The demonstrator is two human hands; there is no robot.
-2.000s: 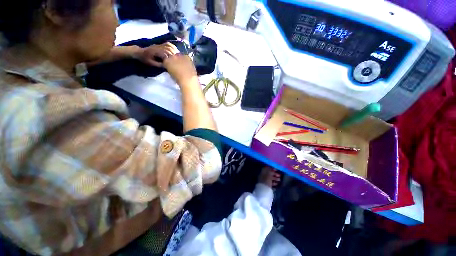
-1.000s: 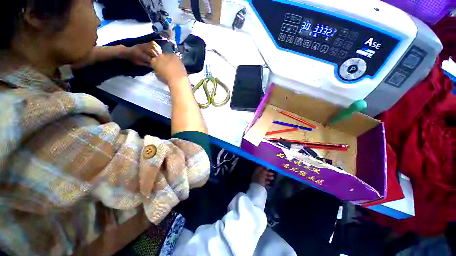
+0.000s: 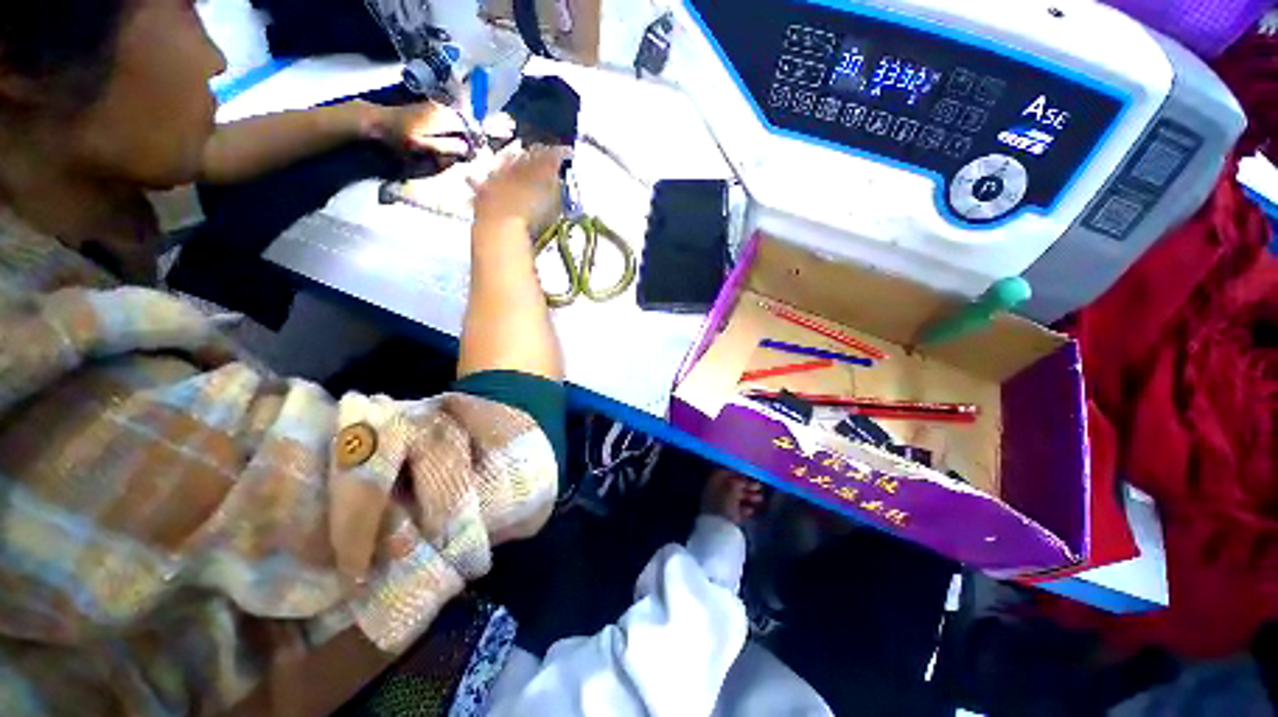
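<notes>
Another person in a checked shirt works at the sewing machine needle area with bare hands. That person's one hand is at the cloth beside the needle; the other is on the near side, fingers spread beside a black fabric piece. More black cloth lies to the left. Gold-handled scissors lie on the white table, right of the wrist. I see no hand that I can tell is mine. Fingers partly hide the stitching spot.
The white machine head with lit panel is at upper right. A black flat rectangle lies beside the open purple box holding pens and a green-handled tool. A white-sleeved arm is below the table edge; whose is unclear. Red fabric is right.
The other person's near hand has left the far hand and spread out towards the scissors. The black piece looks raised and reshaped. The view has shifted slightly.
</notes>
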